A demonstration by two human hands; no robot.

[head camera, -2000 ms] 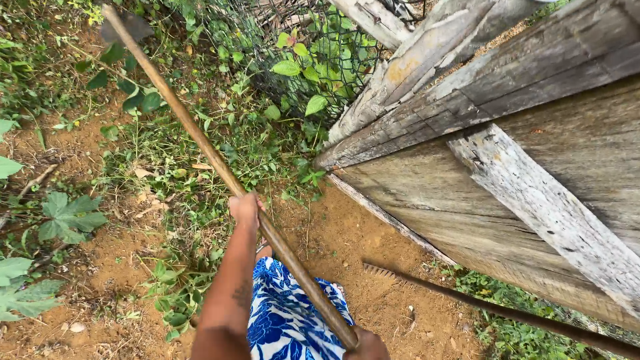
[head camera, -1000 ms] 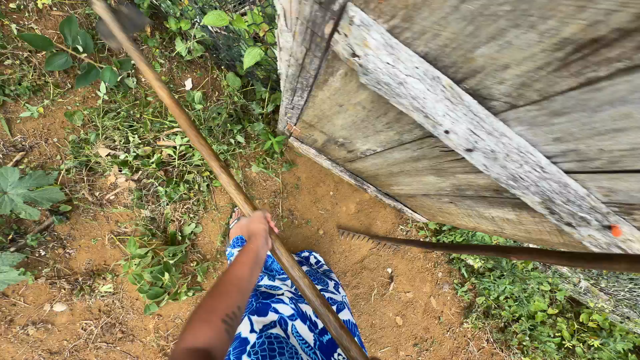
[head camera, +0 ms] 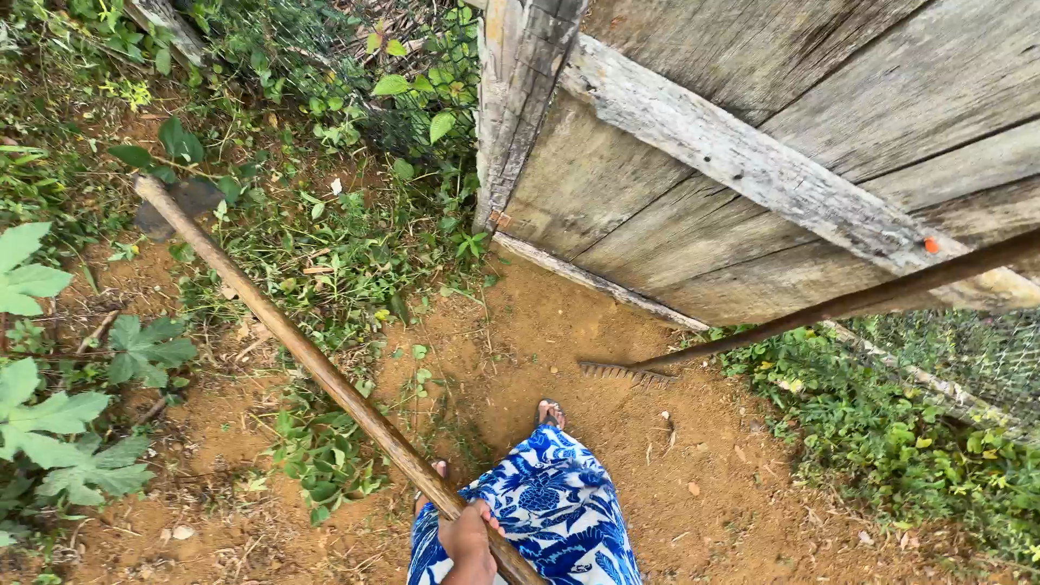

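My left hand (head camera: 471,538) is closed around the wooden handle of a hoe (head camera: 325,370), low in the view in front of the blue and white patterned skirt. The handle runs diagonally up to the left. At its far end the dark metal blade (head camera: 177,207) lies over weeds and soil, partly behind leaves. My right hand is out of view, and the lower end of the handle is cut off by the frame's bottom edge.
A weathered wooden gate (head camera: 691,203) stands at upper right. A metal rake (head camera: 626,372) rests with its tines on the bare soil, its handle slanting past the gate. Wire mesh, weeds and broad-leaved plants border the ground. Sandalled feet show by the skirt.
My left hand has come lower and nearer the skirt, still on the handle. My right hand, on the handle two seconds ago, has gone out of view. The view has shifted.
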